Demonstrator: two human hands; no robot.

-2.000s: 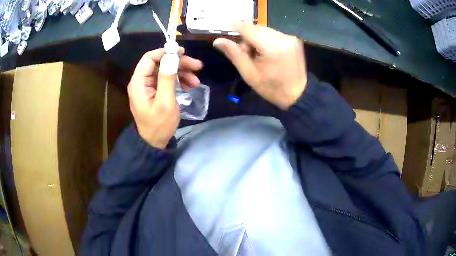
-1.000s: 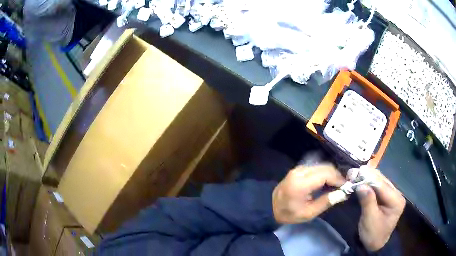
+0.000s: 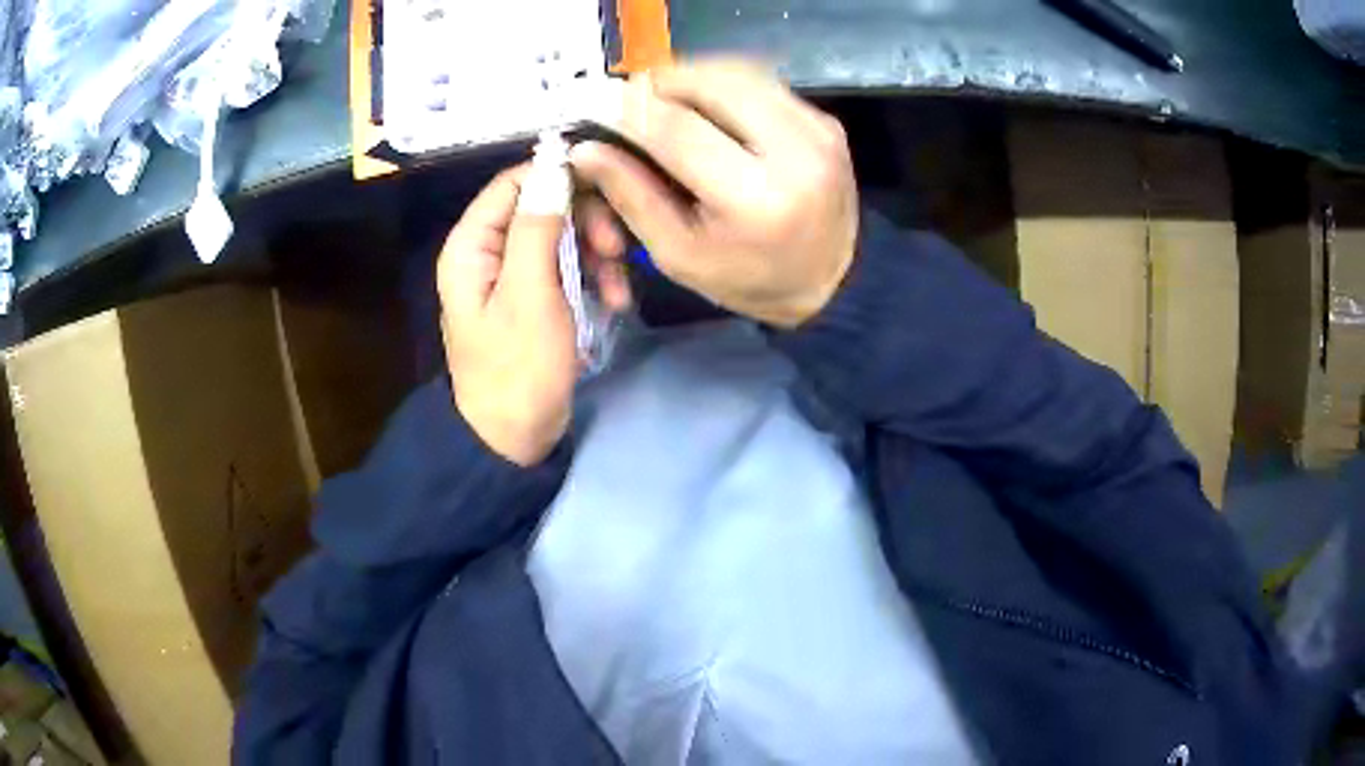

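Observation:
My left hand (image 3: 517, 322) holds a white power cord end (image 3: 545, 183) upright between thumb and fingers, with part of its cord and clear plastic (image 3: 594, 329) hanging below. My right hand (image 3: 734, 187) is beside it at the housing's near edge, thumb and fingertips close together at the top of the cord end. Whether its fingertips hold a small part cannot be told. The white socket housing (image 3: 487, 68) lies in the orange fixture (image 3: 364, 90) at the bench edge, cut off by the top of the picture.
Bagged cords (image 3: 135, 75) lie on the bench at left, with one white cord end (image 3: 208, 229) over the edge. A dark tool handle (image 3: 1120, 27) is at upper right. Open cartons (image 3: 90, 449) stand below left; more cartons (image 3: 1085, 255) are below right.
The view has swung from the left part of the bench back to the lap. The hands were together below the fixture; now they are at the housing's near edge, the left holding the cord end upright.

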